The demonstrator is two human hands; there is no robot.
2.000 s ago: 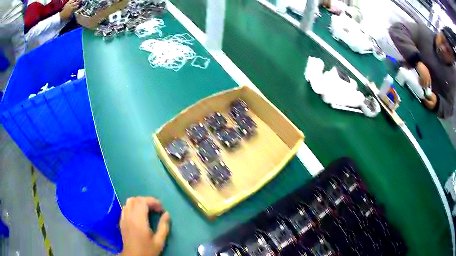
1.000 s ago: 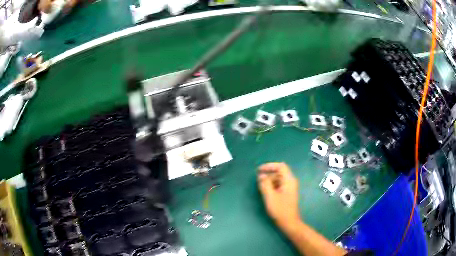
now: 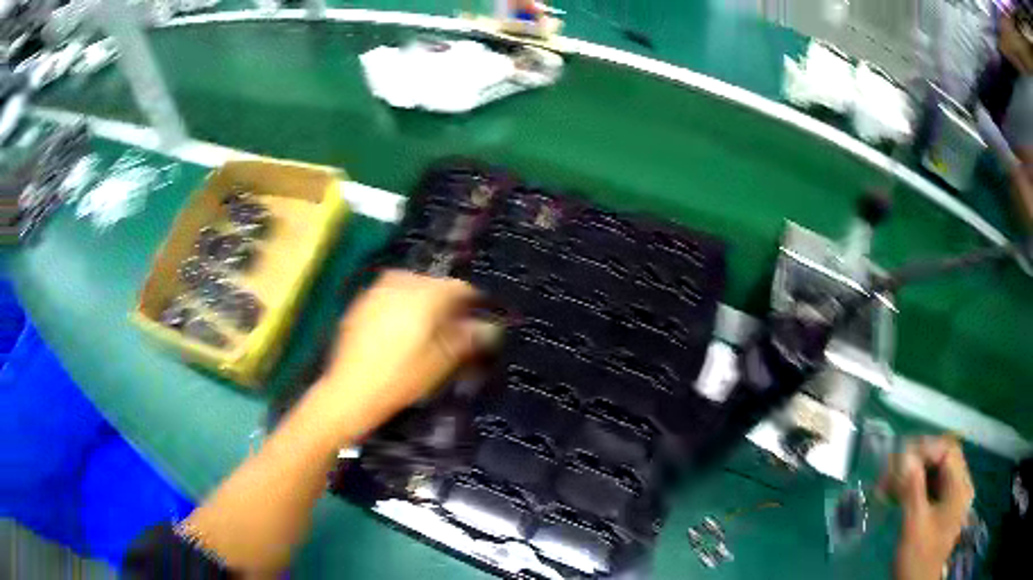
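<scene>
The black blister tray [image 3: 589, 329] lies in the middle. Modules sit in pockets along its left side; many other pockets look empty. My left hand [image 3: 402, 340] is over the tray's left-middle part, fingers bent down at a pocket. A pale, blurred spot shows at its fingertips; I cannot tell if it holds a module. My right hand [image 3: 931, 493] is at the lower right with curled fingers, blurred, beside a loose plate [image 3: 847, 515] on the bench. Whether it holds anything is unclear. The yellow-brown carton tray [image 3: 306, 255] with several dark modules [image 3: 227, 306] stands left of the blister tray.
The silver-grey metal box [image 3: 838, 312] stands right of the tray, with a black tool [image 3: 793, 340] over it. A small wired part [image 3: 710, 542] lies in front. White outlines [image 3: 125, 187] lie far left. A blue bin [image 3: 79, 453] is lower left. A person's arm [image 3: 1019, 159] shows at the upper right edge.
The view has swung back left from the bench station, bringing the carton tray fully into view. My left hand, unseen a second ago, is now over the blister tray. My right hand appears farther right.
</scene>
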